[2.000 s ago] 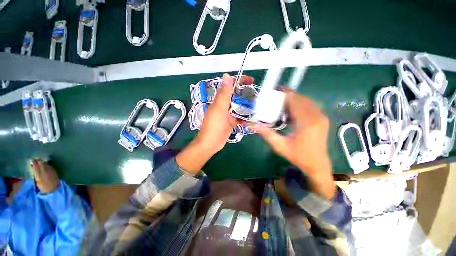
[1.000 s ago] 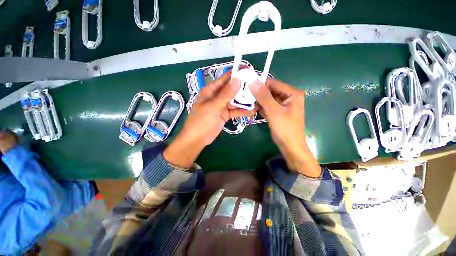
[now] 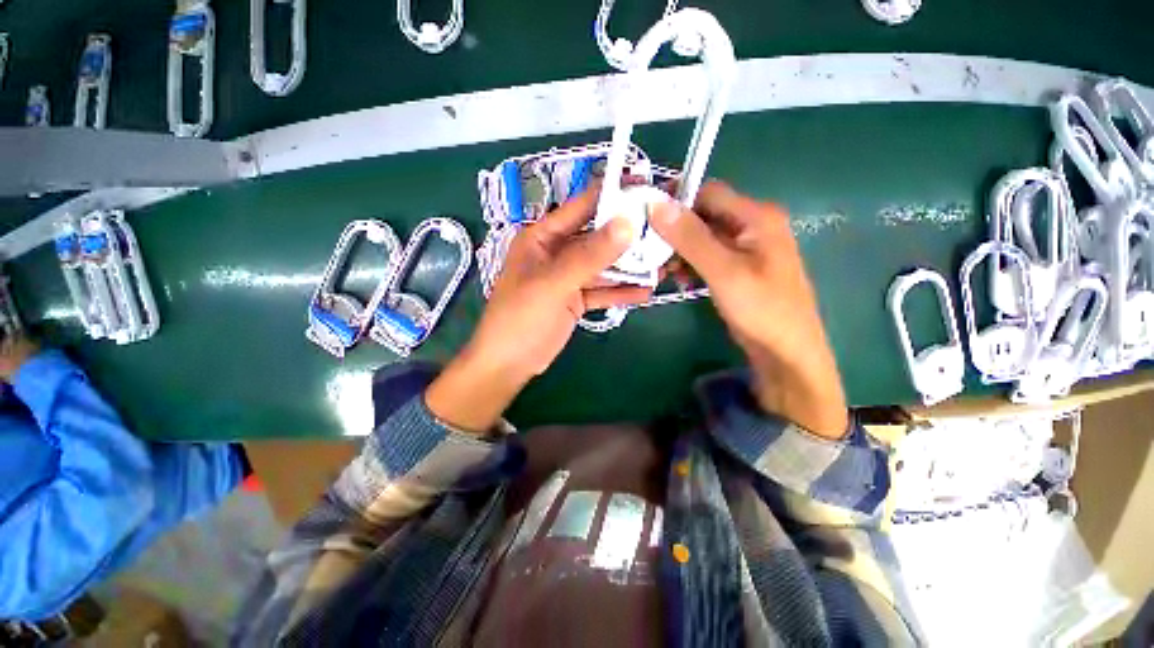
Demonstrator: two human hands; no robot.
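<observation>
A white loop-handled unit (image 3: 718, 95) is held upright in front of me, its loop pointing away and over the pale rail. My left hand (image 3: 538, 285) and my right hand (image 3: 747, 266) both grip its hub end, thumbs on top of the hub. No blue shows on this side. Behind and under my hands lies a group of units with blue parts (image 3: 513, 193), partly hidden by the hands. Two more units with blue parts (image 3: 403, 319) lie side by side to the left.
White units (image 3: 1031, 228) are piled at the right, above an open carton (image 3: 1126, 506) with white units and a liner bag. Three units (image 3: 111, 276) stand at far left. The rail (image 3: 861, 84) crosses ahead; units lie beyond it. A person's blue sleeve (image 3: 89, 468) is at left.
Two seconds ago my right hand moved a blurred white unit beside one with blue in my left. Now both hands hold one white unit. Units beyond the rail have shifted.
</observation>
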